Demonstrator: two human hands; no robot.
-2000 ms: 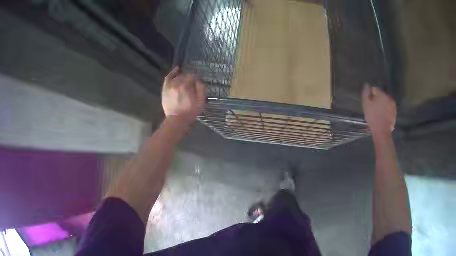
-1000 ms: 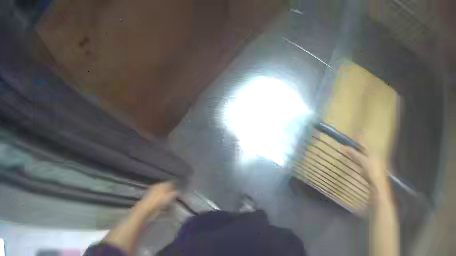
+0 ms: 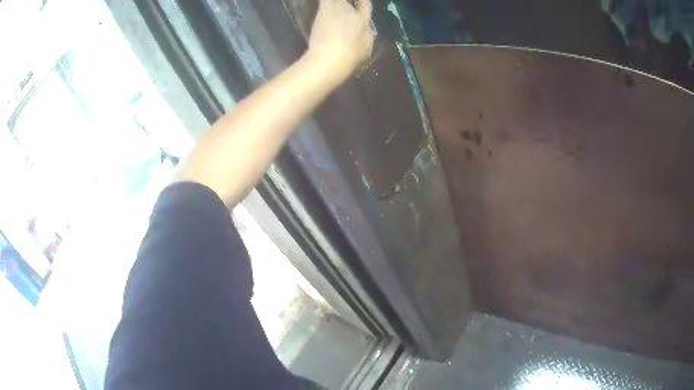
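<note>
My left hand (image 3: 342, 30) is raised at the top centre, against the worn metal panel (image 3: 380, 129) beside the lift doorway. Its fingers are curled at the top edge of the picture; whether they hold something or press on the panel cannot be told. My left arm in a dark sleeve reaches up across the doorway. My right hand is out of the picture. The cart is also out of view.
A brown stained wall board (image 3: 555, 206) stands right of the panel. The metal floor (image 3: 525, 350) shows a bright reflection at the bottom right. Door tracks (image 3: 380, 362) run along the threshold. Beyond the doorway at left is a glaring bright area.
The view has swung left to the doorway. The cart and my right hand have left the picture; my right hand was on the cart rail before. My left hand has moved up to the panel.
</note>
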